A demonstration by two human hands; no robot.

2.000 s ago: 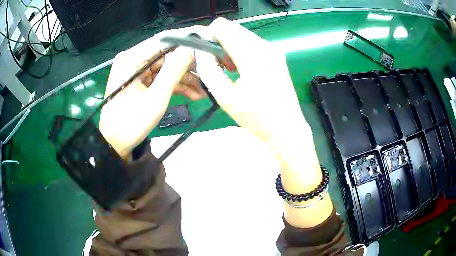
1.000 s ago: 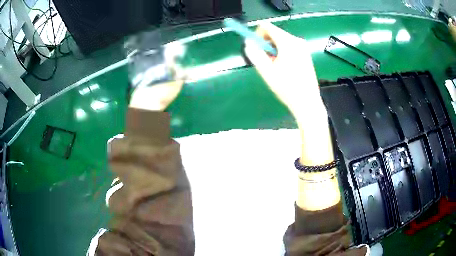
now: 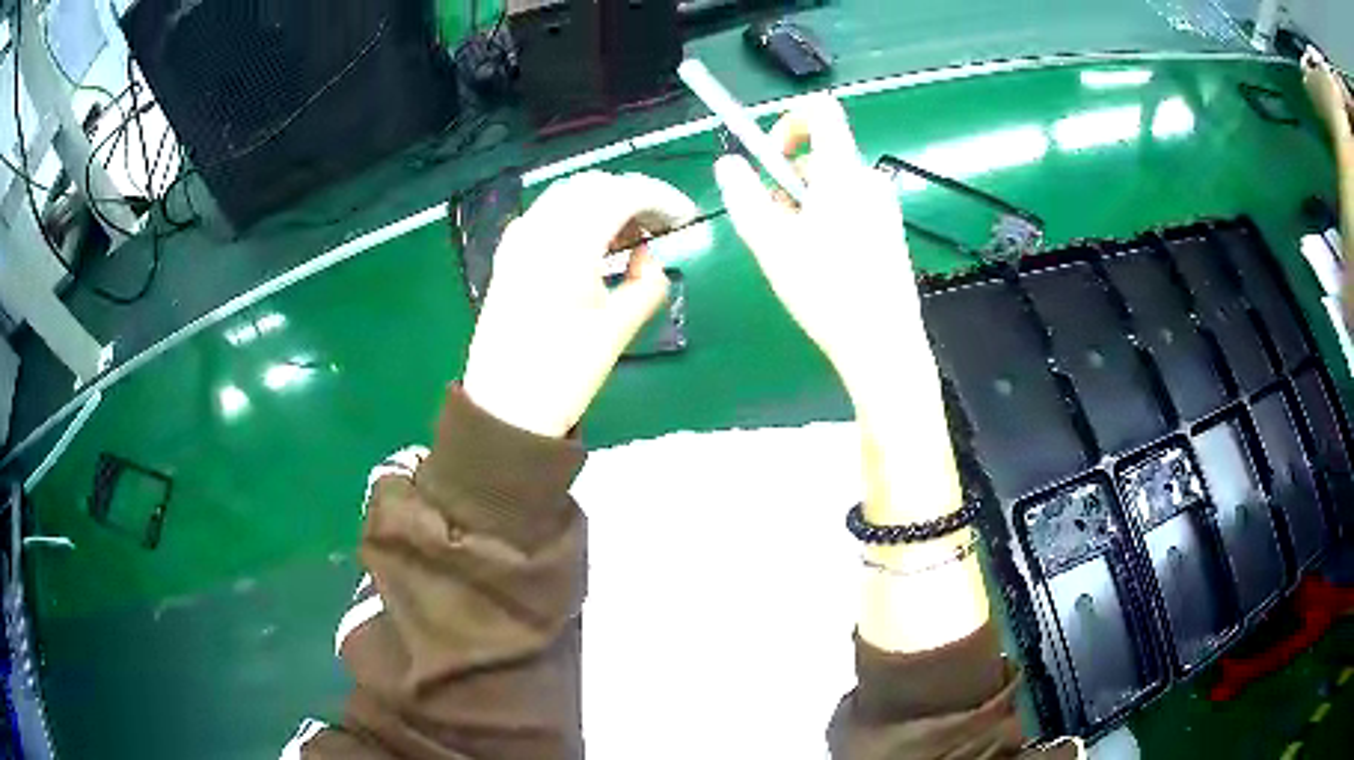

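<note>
My left hand (image 3: 557, 297) is closed on a black phone middle frame (image 3: 484, 230). The frame is held in the air above the green surface, tilted. Its solid end sticks out at the left of the hand and a thin rim runs right towards my right hand (image 3: 817, 245). My right hand holds a slim pale stick-like tool (image 3: 740, 128) between its fingers, pointing up and left. Its fingertips are near the right end of the frame; contact is unclear. Another frame (image 3: 668, 318) lies on the green surface, partly hidden by my left hand.
A black blister tray (image 3: 1102, 361) is at right, with parts in two pockets. Single frames lie at far left (image 3: 134, 502) and beyond the tray (image 3: 1017, 235). A white sheet (image 3: 713, 594) is before me. A ribbed box (image 3: 297, 89) and mouse (image 3: 787, 49) lie beyond the rail. Another person's hand (image 3: 1326, 97) shows.
My left hand and the held frame swung up and away, then came right, towards my right hand. The frame beyond the tray has shifted left relative to it.
</note>
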